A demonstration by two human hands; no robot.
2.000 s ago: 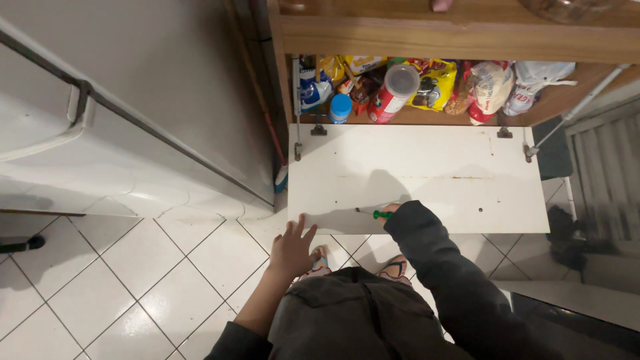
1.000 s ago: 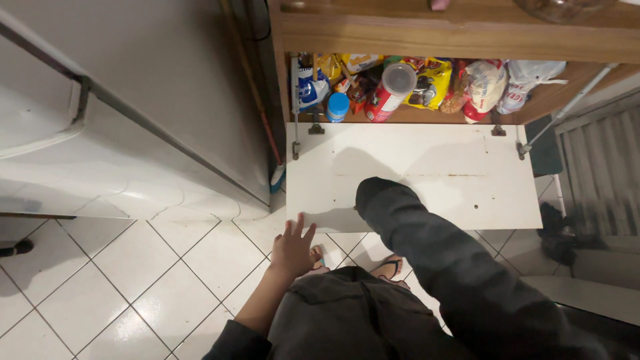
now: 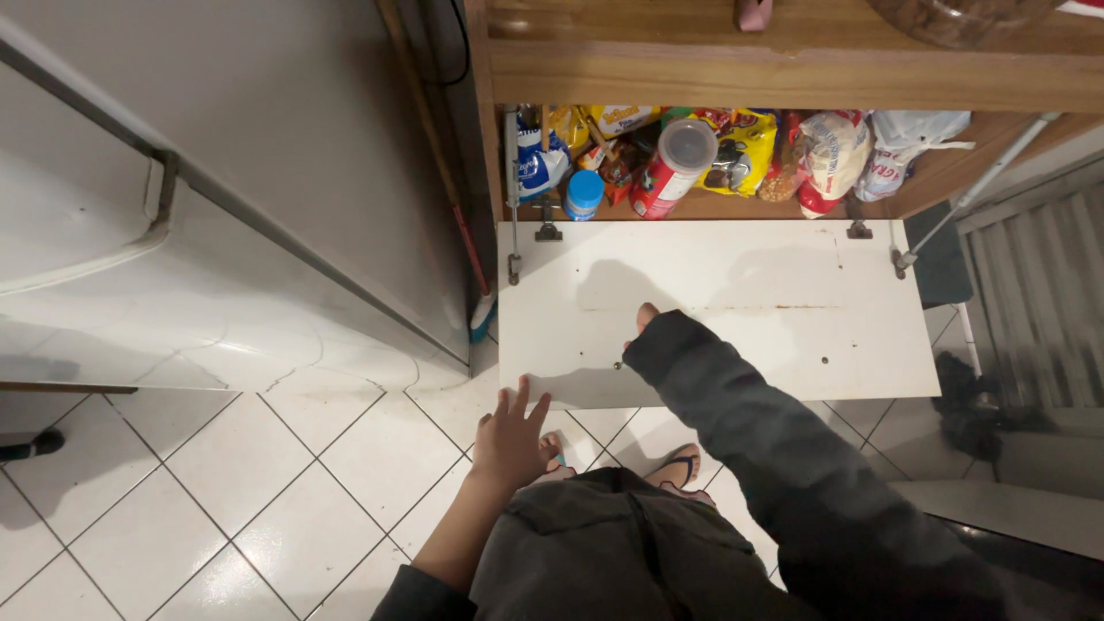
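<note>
A white cabinet door (image 3: 716, 328), hinged at its lower edge, lies folded down flat, with screws and small holes in its inner face. My left hand (image 3: 515, 431) is at the door's near left edge, fingers spread and holding nothing. Over the middle of the door is my right hand (image 3: 645, 319), mostly hidden by its dark sleeve; only a finger or thumb shows, so what it holds cannot be told. Just left of the sleeve's cuff a screw (image 3: 617, 366) sticks out of the door.
Food bags, a red canister (image 3: 674, 169) and a blue-lidded jar (image 3: 584, 195) fill the wooden cabinet. Metal stays (image 3: 983, 185) run to the door's sides. A white refrigerator (image 3: 259, 216) stands left, a broom (image 3: 485, 315) beside it. A dark object lies on the tiled floor (image 3: 345, 457) at right.
Two seconds ago my right hand held a green-handled screwdriver at the door; the tool is out of sight now. The right sleeve has shifted over the door. My left hand stays near the edge.
</note>
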